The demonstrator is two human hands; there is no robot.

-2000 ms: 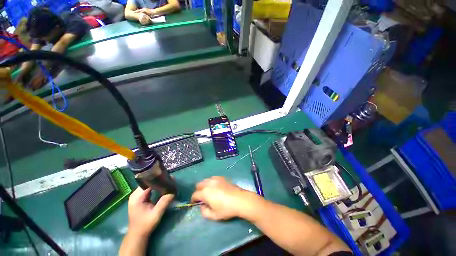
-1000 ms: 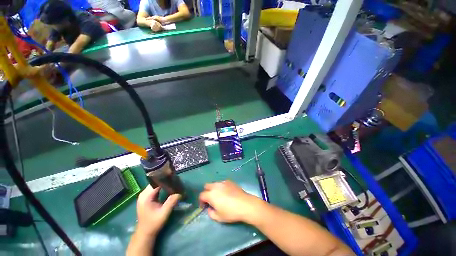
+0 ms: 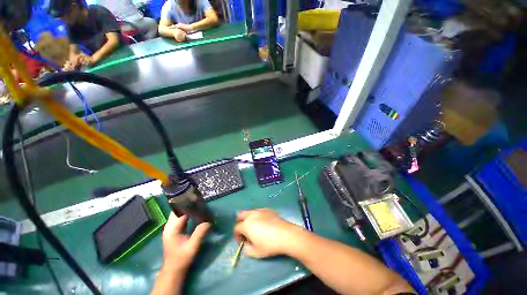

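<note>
My left hand (image 3: 184, 242) is around the lower end of the dark electric screwdriver (image 3: 189, 203), which stands tilted on its strap and cord. The thumb and fingers are at its base. My right hand (image 3: 261, 233) is to its right, fingers curled on a thin yellow-tipped tool (image 3: 237, 253) that points down toward the mat. A gap separates the two hands. The area under the screwdriver's tip is blurred, and no workpiece can be made out there.
A silvery-dotted black tray (image 3: 218, 180) is behind the screwdriver, beside a lit phone (image 3: 265, 162). A ribbed black block (image 3: 128, 228) lies left. A slim pen-like tool (image 3: 304, 208), a dark stand (image 3: 361, 183) and a blue bin (image 3: 462, 253) are right. An orange strap (image 3: 98, 138) and black cord (image 3: 151, 112) hang left.
The yellow-tipped tool has swung from lying nearly level, pointing left, to pointing down below my right hand. My left hand has stayed at the screwdriver. The camera view has shifted slightly.
</note>
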